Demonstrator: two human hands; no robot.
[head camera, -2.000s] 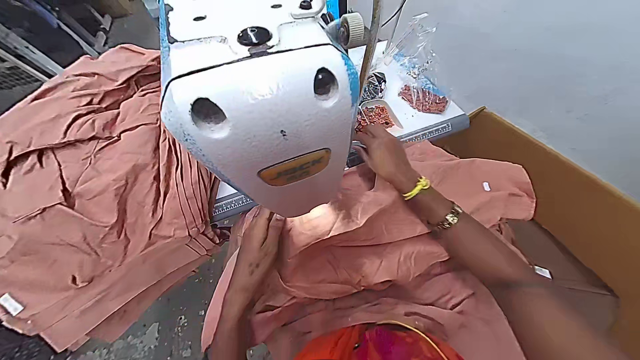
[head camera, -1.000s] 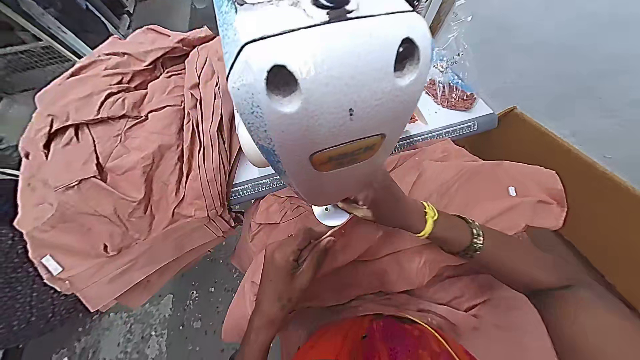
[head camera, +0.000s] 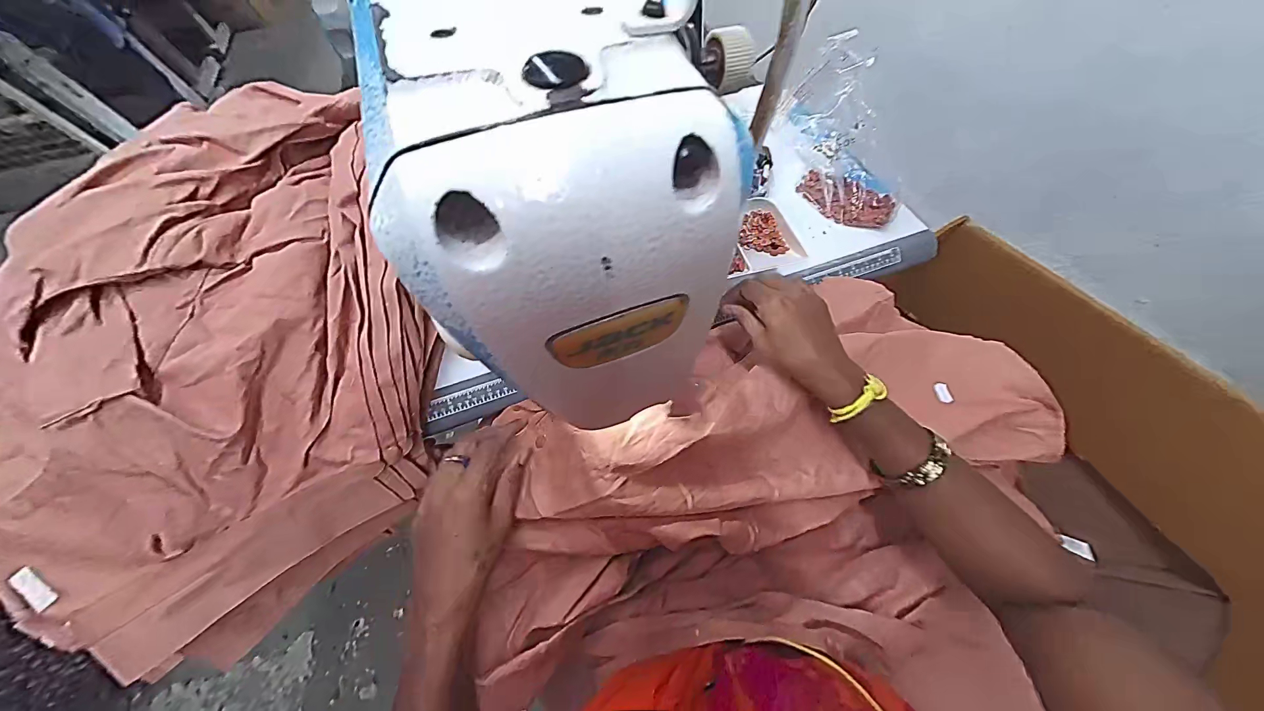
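Note:
A white Jack sewing machine head (head camera: 563, 227) fills the upper middle and hides the needle area. Salmon-coloured fabric (head camera: 711, 464) lies below and in front of it, lit bright near the machine. My left hand (head camera: 474, 479), with a ring, rests on the fabric's left part at the table edge; whether its fingers grip cloth is unclear. My right hand (head camera: 780, 326) is at the fabric's upper edge, right of the machine, its fingertips at the cloth by the table edge. A yellow band (head camera: 859, 398) and a metal-banded watch (head camera: 923, 464) circle that wrist and forearm.
A large stack of salmon garments (head camera: 197, 326) hangs at the left. Small reddish pieces, probably buttons (head camera: 762, 233), fill a tray on the white table, beside a clear plastic bag (head camera: 844, 188) of similar pieces. A brown cardboard box wall (head camera: 1106, 336) runs along the right.
My hands, close together beneath the machine head a second ago, are now apart, the left at the left table edge and the right up beside the button tray. The view has shifted.

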